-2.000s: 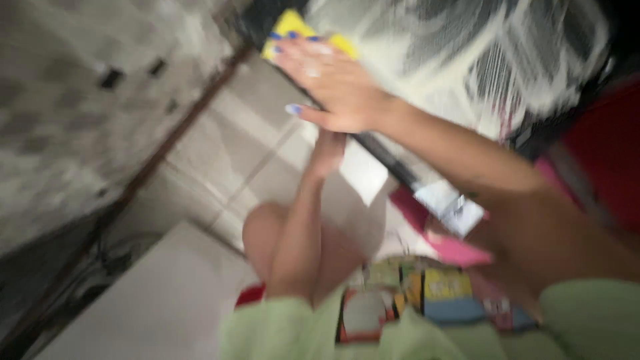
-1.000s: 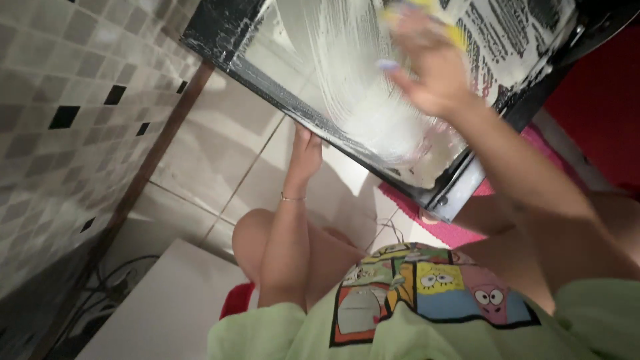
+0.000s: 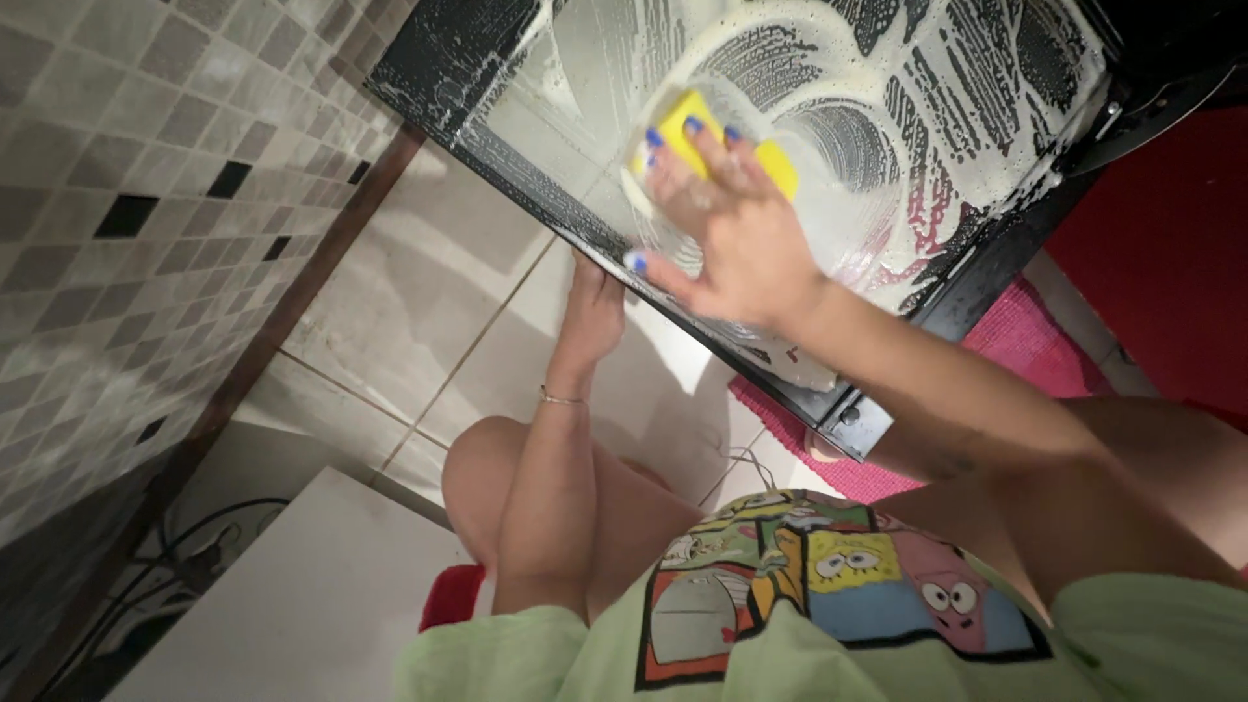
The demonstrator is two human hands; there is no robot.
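A glass-paned oven door (image 3: 546,195) with a black frame lies lowered in front of me, its pane covered in streaks of white suds. My right hand (image 3: 736,229) presses a yellow sponge (image 3: 777,168) flat on the soapy glass, left of the pane's middle, fingers spread over it. Under the door's near edge is my left hand (image 3: 593,312), with a thin bracelet at the wrist. Its fingertips are hidden behind the frame, so its grip cannot be made out.
A mosaic-tiled wall (image 3: 127,146) rises at the left above the tiled floor (image 3: 468,283). A white surface (image 3: 302,595) stands at the lower left beside dark cables (image 3: 195,546). At the right are a pink mat (image 3: 1033,341) and a red panel (image 3: 1150,253).
My right hand and the sponge have moved left and nearer across the glass since a second ago. Two seconds ago they were at the door's left edge. My left hand stays under the near edge.
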